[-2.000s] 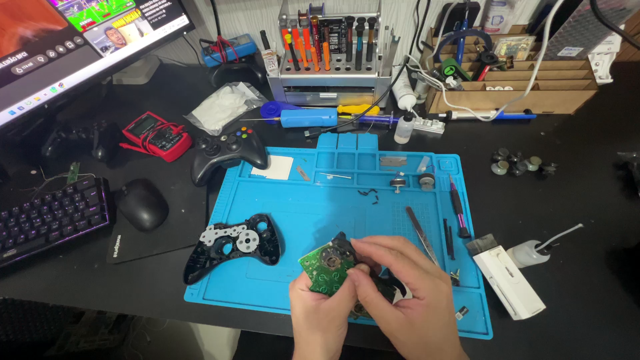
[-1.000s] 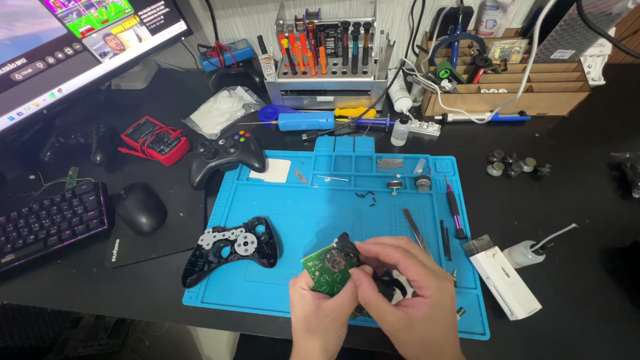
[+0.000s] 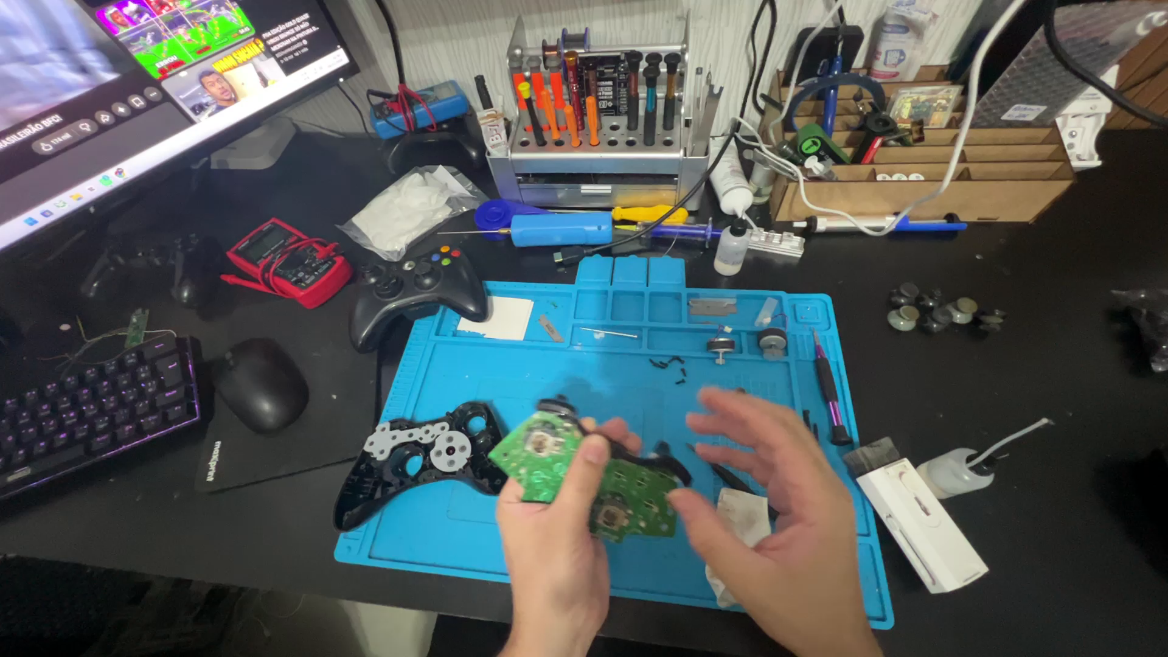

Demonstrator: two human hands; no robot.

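Observation:
My left hand (image 3: 561,520) grips a green game controller circuit board (image 3: 639,493) over the blue silicone work mat (image 3: 438,538). Black parts show along the board's upper edge. To the right of the board my right hand (image 3: 776,511) has its fingers apart, its thumb tip beside the board's right edge; whether they touch is unclear. An opened black controller shell (image 3: 365,488) with grey rubber and plastic pieces lies on the mat's left side. Below my right hand a crumpled white cloth or paper (image 3: 744,520) is partly hidden. Small black screws (image 3: 671,365) are scattered behind the board.
A screwdriver (image 3: 829,392) lies along the mat's right side, near a white box (image 3: 922,525) and a bottle (image 3: 958,473). A whole controller (image 3: 415,292) overlaps the mat's back left corner. Behind stand a tool rack (image 3: 598,164) and a wooden organizer (image 3: 922,196). Mouse (image 3: 262,385) and keyboard (image 3: 100,411) are left.
My right hand has come off the board and opened to the right. The board, in my left hand, is turned so that more of its face shows.

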